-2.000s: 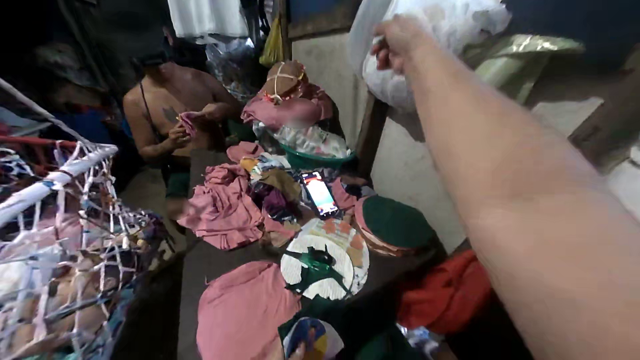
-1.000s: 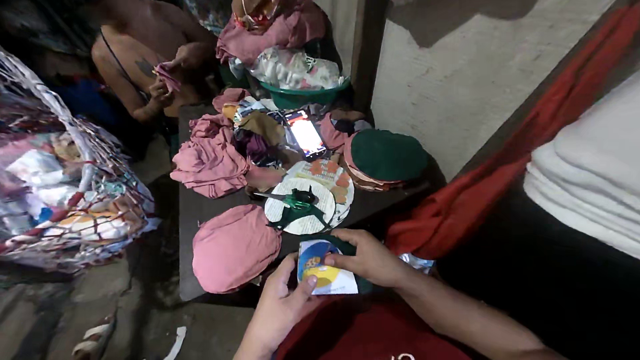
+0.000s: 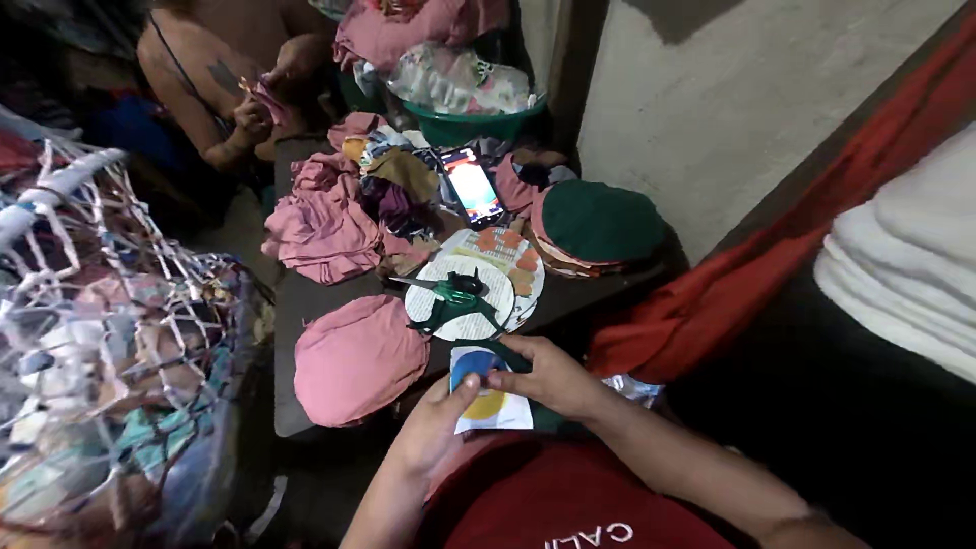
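Observation:
Both hands meet over my lap at the table's near edge. My left hand [image 3: 440, 412] grips the left side of a small white packet [image 3: 496, 415] with a blue and yellow print, its thumb on the front. My right hand [image 3: 543, 375] pinches the same packet from the upper right. Dark green cloth [image 3: 553, 419] lies beneath and beside it. Just beyond, green-handled scissors [image 3: 450, 288] and green cloth scraps rest on round paper discs [image 3: 499, 293]. A stack of pink cloth rounds [image 3: 362, 360] lies to the left, and a stack topped with green cloth [image 3: 602, 221] to the right.
A lit phone [image 3: 471, 185] lies among crumpled pink cloth [image 3: 324, 221] and mixed scraps. Behind stands a green basin [image 3: 476, 126] holding a plastic bag. A person [image 3: 221, 72] handles pink cloth at the back left. A net of scraps [image 3: 114, 343] is at left, red cloth [image 3: 686, 313] at right.
My right arm, raised toward a white bag at the upper right two seconds ago, has come down to the packet in my lap. The view has tilted downward.

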